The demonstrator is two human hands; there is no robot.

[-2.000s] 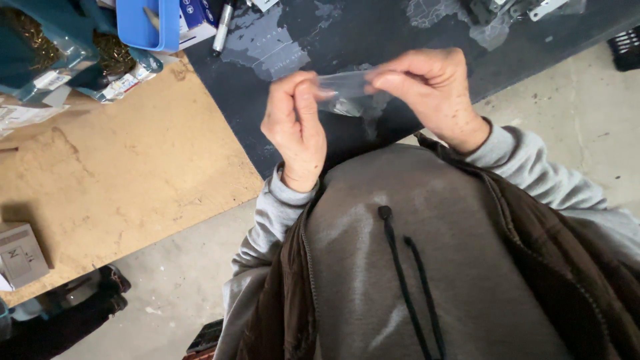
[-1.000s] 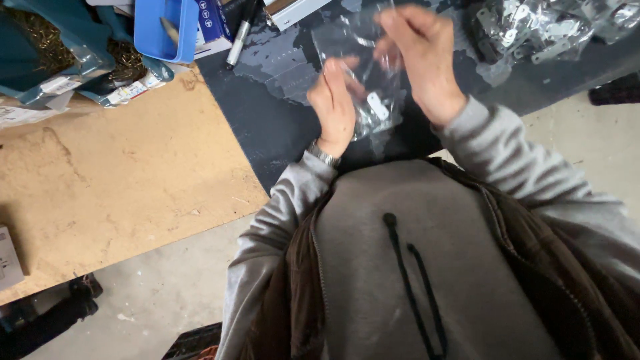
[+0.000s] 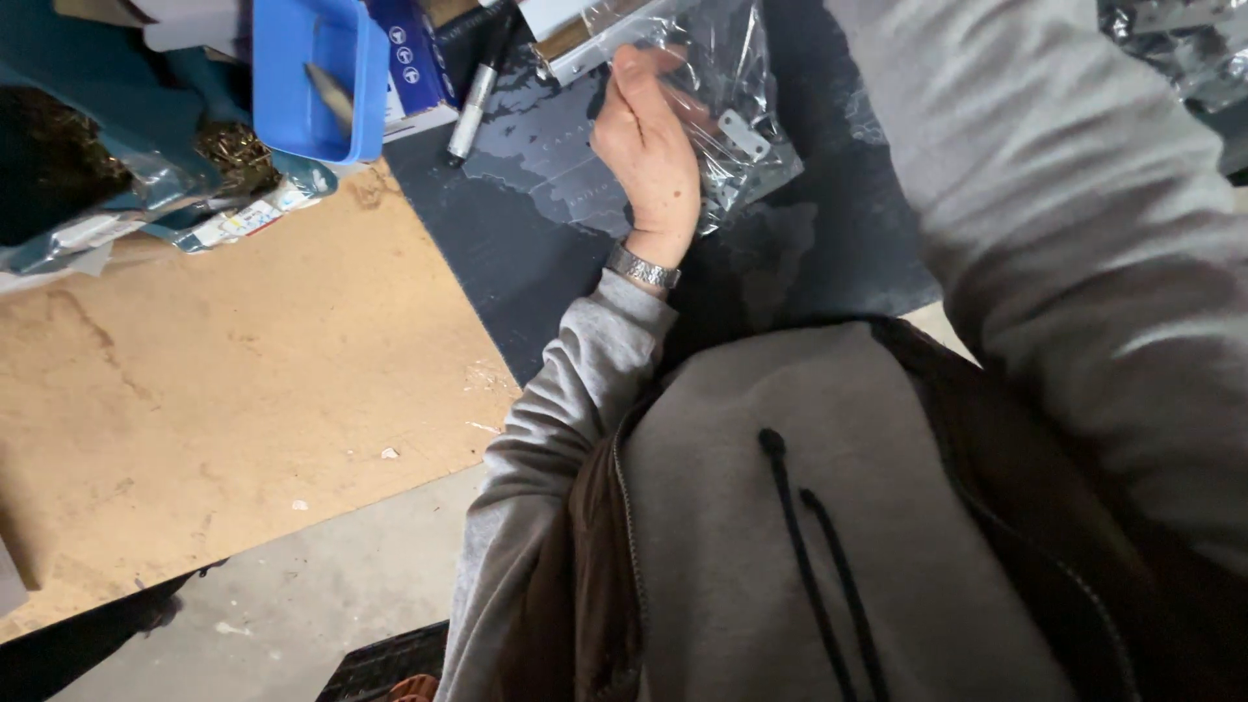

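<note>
My left hand, with a metal-band watch at the wrist, holds a clear plastic bag near the top middle. Its thumb lies on the near side of the film and the other fingers show through the plastic. Inside the bag is a small flat metal plate with holes, with more metal pieces lower down. The bag hangs over a dark mat printed with a map. My right arm reaches up past the top edge at the right, so my right hand is out of view.
A blue plastic bin, a blue and white box and a silver and black marker lie at upper left. Teal bins hold brass-coloured screws. Bagged metal parts are at upper right, a bare wooden tabletop at left.
The bag, stretched between both hands at first, now hangs open-shaped from my left hand. My right hand has left the bag and moved up out of view.
</note>
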